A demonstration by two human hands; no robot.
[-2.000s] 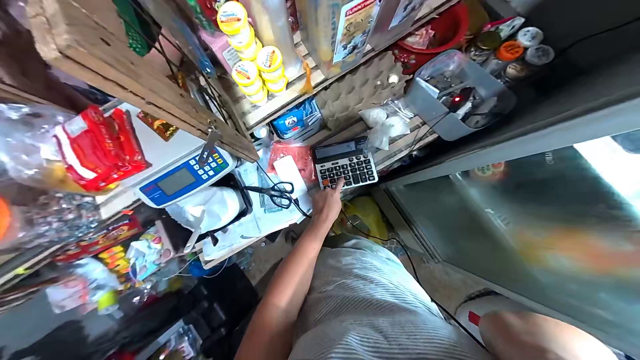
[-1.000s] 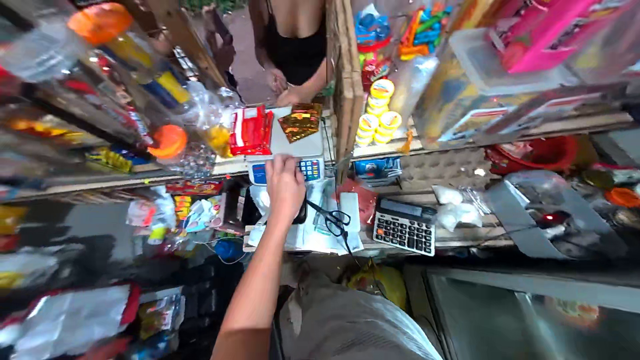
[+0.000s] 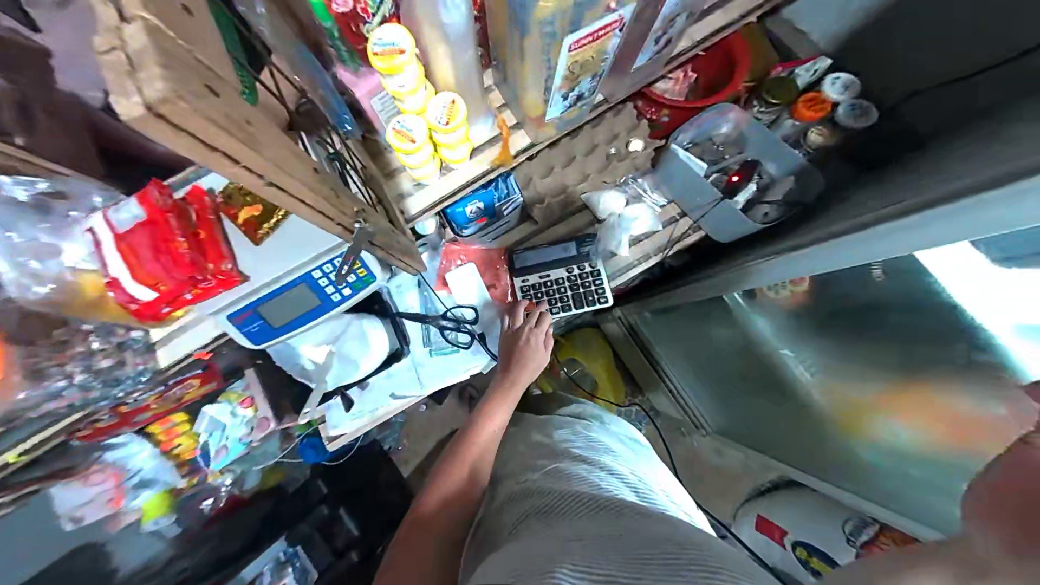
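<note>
My left hand (image 3: 526, 343) is palm down, with its fingertips on the lower left keys of a desk calculator (image 3: 569, 286); it grips nothing. Black-handled scissors (image 3: 457, 327) lie left of the hand, on papers beside a white card-like item (image 3: 468, 286) and red plastic (image 3: 481, 262). Farther left is a blue-fronted digital scale (image 3: 289, 307); red packets (image 3: 166, 252) and a gold packet (image 3: 252, 213) lie on its white top. A blurred skin-coloured shape at the lower right edge may be my right arm or hand; its fingers cannot be made out.
A wooden post (image 3: 268, 146) rises beside the scale. Yellow-lidded tubs (image 3: 429, 134) stand on the shelf. Behind the calculator are a blue box (image 3: 485, 208), white-filled plastic bags (image 3: 624, 213) and a grey bin (image 3: 731, 213). A glass-topped case (image 3: 780, 366) stands at right, and a black cable hangs near my body.
My left hand was on the calculator two seconds ago, then on the scale's keypad one second ago; now it is back at the calculator. The view has turned between frames.
</note>
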